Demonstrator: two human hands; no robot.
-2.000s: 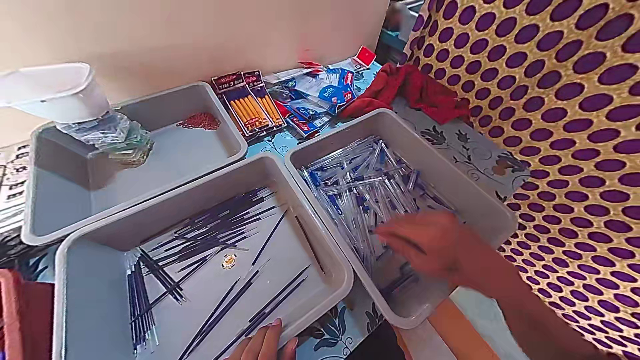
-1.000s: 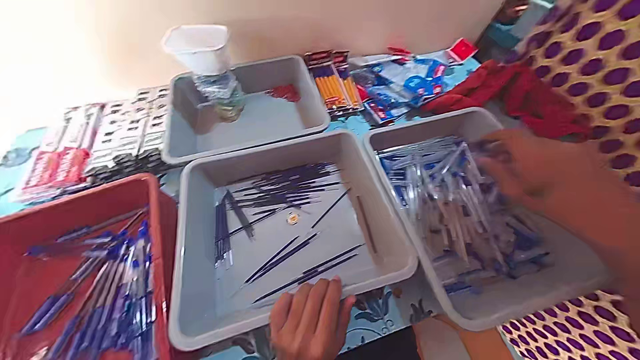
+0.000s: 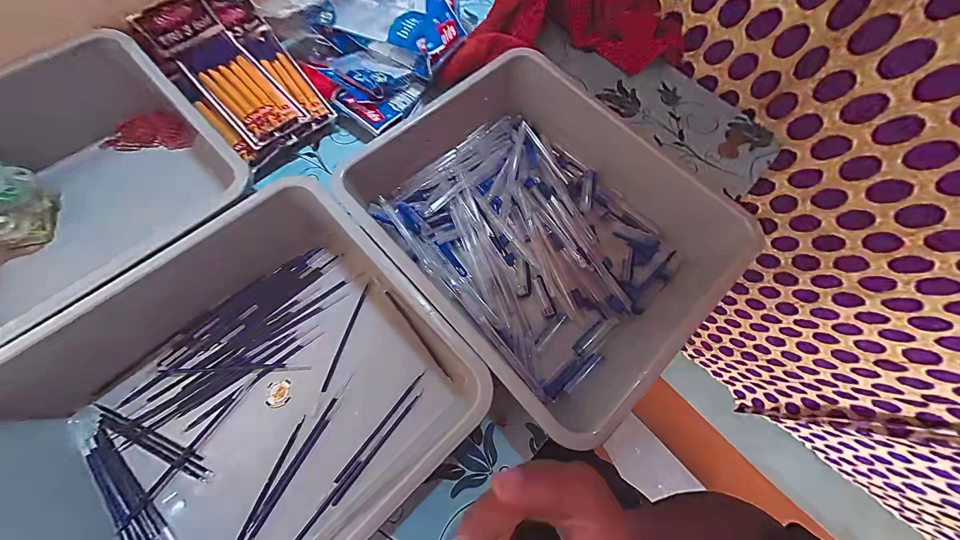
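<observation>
Clear plastic pen barrels (image 3: 487, 232) with blue caps (image 3: 574, 375) lie heaped in the right grey plastic tray (image 3: 675, 165). Dark blue ink refills (image 3: 255, 337) lie loose in the middle grey tray (image 3: 300, 206), with a bundle of refills (image 3: 124, 480) at its left. My right hand (image 3: 551, 499) is blurred at the bottom edge, just below the right tray's near corner, its fingers curled; whether it holds anything cannot be told. My left hand is out of view.
Another grey tray (image 3: 217, 161) at upper left holds a red bundle (image 3: 152, 131) and a clear plastic bag (image 3: 26, 210). Behind stand packs of orange pens (image 3: 247, 94) and blue packets (image 3: 382, 90). Red cloth (image 3: 622, 26) lies behind the right tray; a dotted curtain (image 3: 855, 217) hangs at right.
My right hand has moved from over the barrels to below the right tray. My left hand, earlier at the middle tray's near rim, is out of view. The view has shifted right.
</observation>
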